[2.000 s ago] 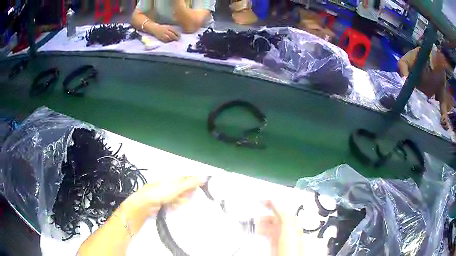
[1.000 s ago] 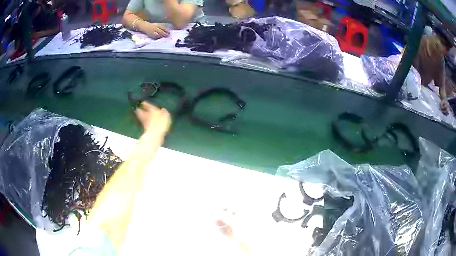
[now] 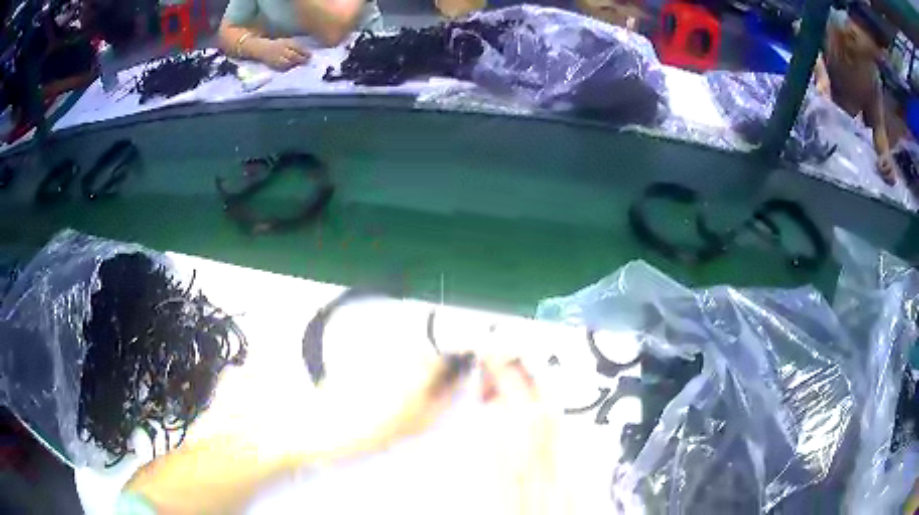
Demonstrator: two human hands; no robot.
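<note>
A black headphone headband (image 3: pixel 320 337) arcs over the bright white sheet in front of me, with its fork end near my fingers. My left hand (image 3: pixel 443 387) is blurred and closed on the headband's end. My right hand (image 3: pixel 509 382) is beside it, overexposed and blurred; I cannot tell what its fingers hold. A thin black curved part (image 3: pixel 435 330) shows just above the hands. Broader black C-shaped covers (image 3: pixel 613 352) lie at the right by the clear bag. Thin black strips (image 3: pixel 151 352) lie heaped at the left.
Crumpled clear bag (image 3: pixel 756 402) at right; another clear bag (image 3: pixel 35 332) around the left heap. The green belt (image 3: pixel 453 191) crosses beyond the sheet, carrying headbands (image 3: pixel 277 191) at left and right (image 3: pixel 670 221). Across it, a person's arms (image 3: pixel 272 48) rest near black parts and a bag.
My left hand has come back from the belt to the sheet, and one headband is gone from the belt's middle. A headband now lies at my hands. The view has shifted slightly.
</note>
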